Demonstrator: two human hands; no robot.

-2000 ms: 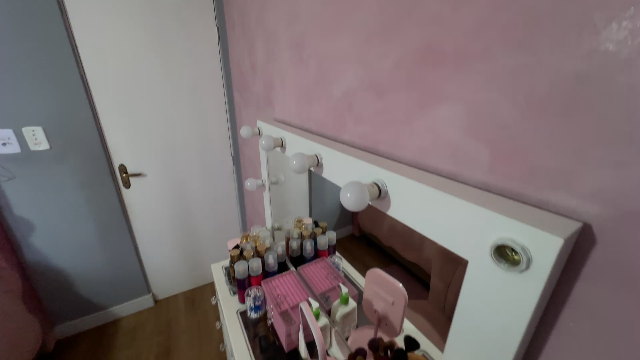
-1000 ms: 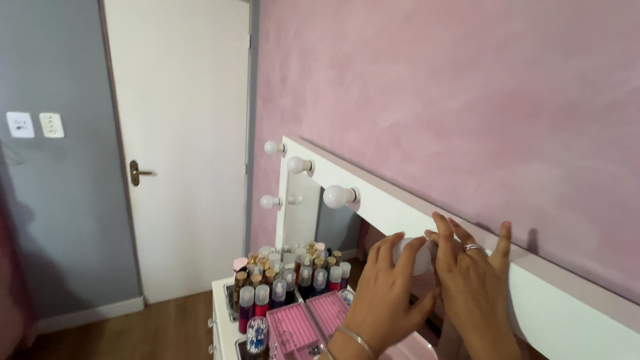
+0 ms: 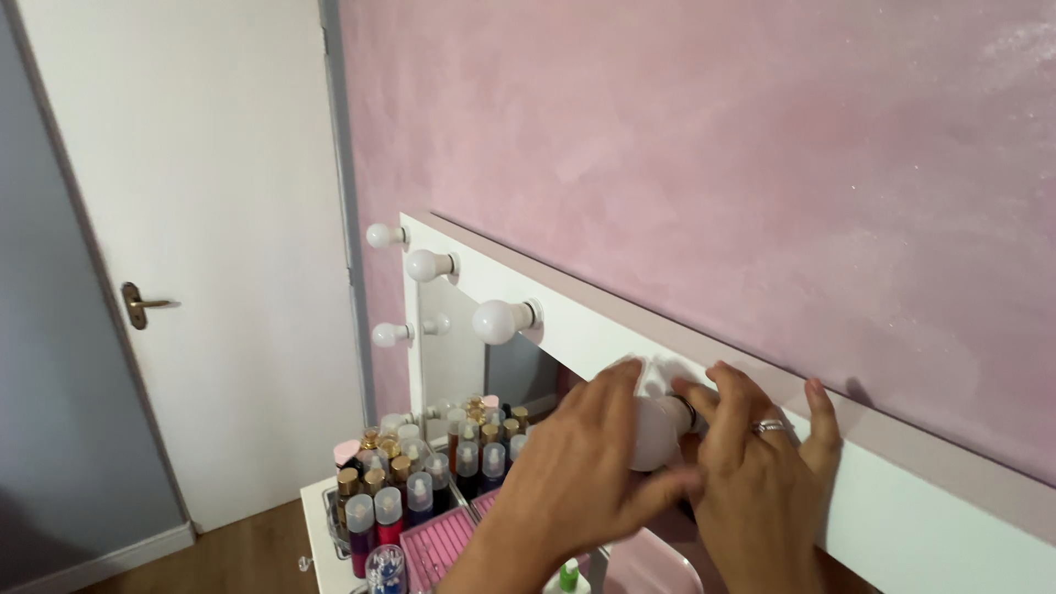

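Note:
A white globe light bulb (image 3: 656, 433) sits at a socket on the white vanity mirror frame (image 3: 916, 495). Around the bulb's left side curve the fingers of my left hand (image 3: 577, 462), the thumb below it. My right hand (image 3: 755, 470), with a ring on one finger, is at the socket end, fingertips by the bulb's base and against the frame. Farther left along the frame are more bulbs: one (image 3: 499, 320) nearest, then another (image 3: 431, 265), and one at the corner (image 3: 384, 235).
Capped spray bottles (image 3: 388, 511) crowd a tray on the white dresser top (image 3: 318, 503). Beside them lies a pink ribbed organizer (image 3: 437, 544); a pink plastic piece (image 3: 652, 565) is below my hands. A pink wall (image 3: 701, 165) rises behind the mirror, and a white door (image 3: 198, 206) stands left.
Two seconds ago no hands were in view; both came to the bulb by one second ago and are still around it. The view is nearer the frame now.

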